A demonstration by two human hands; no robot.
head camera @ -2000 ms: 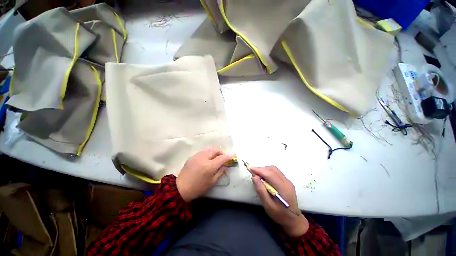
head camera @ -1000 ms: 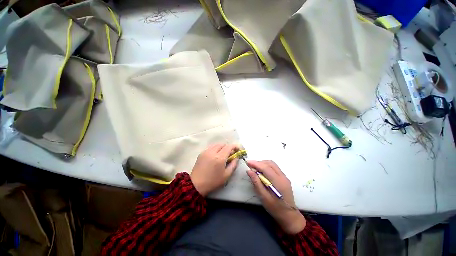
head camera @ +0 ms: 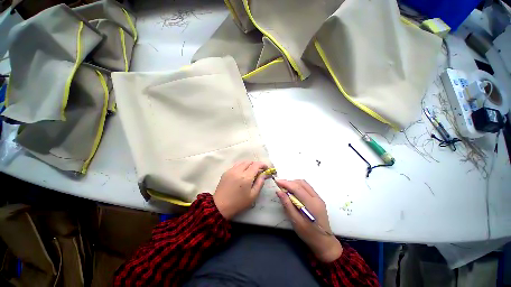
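The beige bag body (head camera: 193,120) lies on the white tabletop in front of me, with yellow binding tape (head camera: 168,198) along its near edge. My left hand (head camera: 240,189) is bare and grips the bag's near right corner, where a bit of yellow tape shows past the fingertips. My right hand (head camera: 305,216) is bare and holds a slim pen-shaped tool (head camera: 297,205) with a pale-yellow handle. Its tip is at the corner; I cannot tell if it touches. A thin cord runs from its rear over the wrist.
A green-handled tool (head camera: 379,151) and a black cord (head camera: 359,160) lie to the right. A power strip (head camera: 460,103) with a black adapter (head camera: 487,120) is far right among loose threads. Other beige pieces (head camera: 45,61) are at left and at the back (head camera: 375,61). Yellow clippings (head camera: 347,207) lie near my right hand.
Since two seconds ago, the bag corner and my left hand have shifted right and slightly up, and the tool's tip has come to the corner. Over the last second almost nothing has moved.
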